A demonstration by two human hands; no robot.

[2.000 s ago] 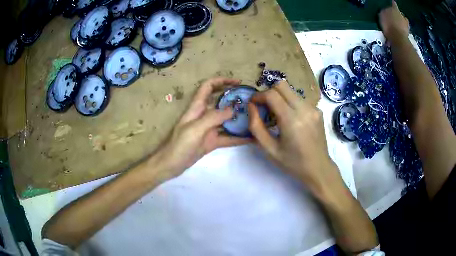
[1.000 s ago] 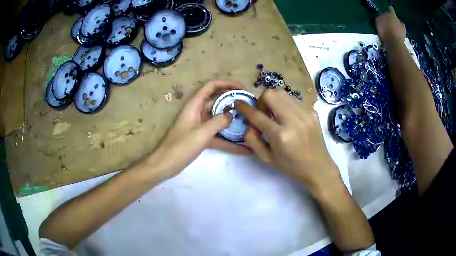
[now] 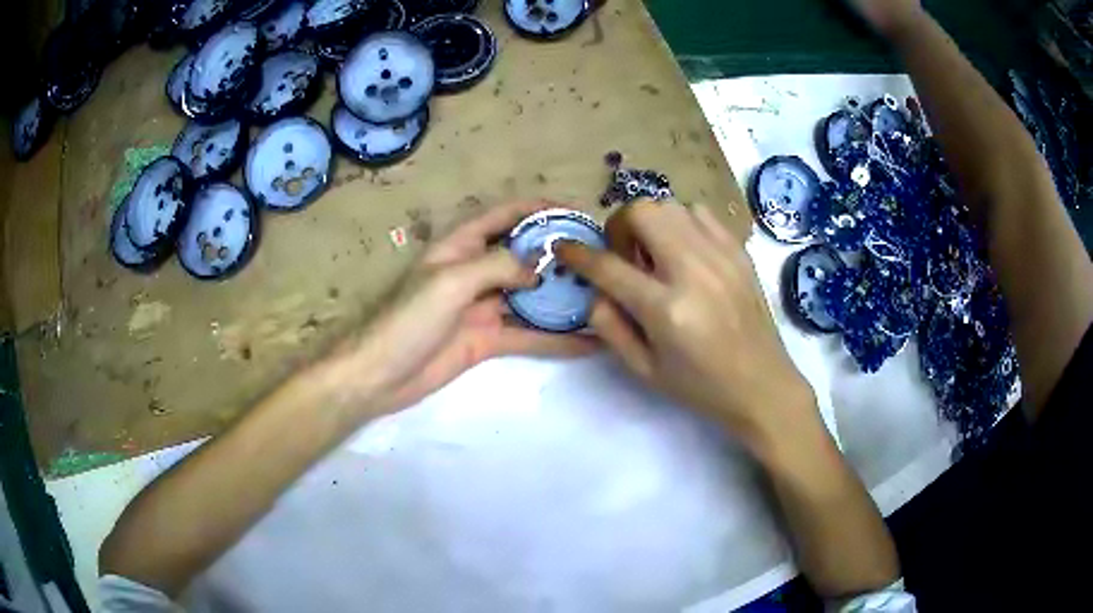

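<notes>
A round housing (image 3: 554,299) with a pale blue inner face and dark rim is held between my hands above the near edge of the board. My left hand (image 3: 450,305) grips its left and lower side, thumb over the face. My right hand (image 3: 689,305) is at its right side, with the index fingertip on the face beside a small white link piece (image 3: 547,254). Fingers hide part of the rim and holes. Small dark fittings (image 3: 635,184) with pale rings lie just beyond my right hand, partly hidden by it.
More housings (image 3: 289,163) overlap at the board's far left. The scuffed brown board (image 3: 348,258) borders a white sheet (image 3: 515,479) nearest me. At right are another worker's arm (image 3: 995,156) and a tangled blue heap (image 3: 893,258) beside two housings.
The held housing has shifted slightly left, and a white piece now shows clearly on its face. My right hand stays at its right side. The other worker's hand has moved up and left.
</notes>
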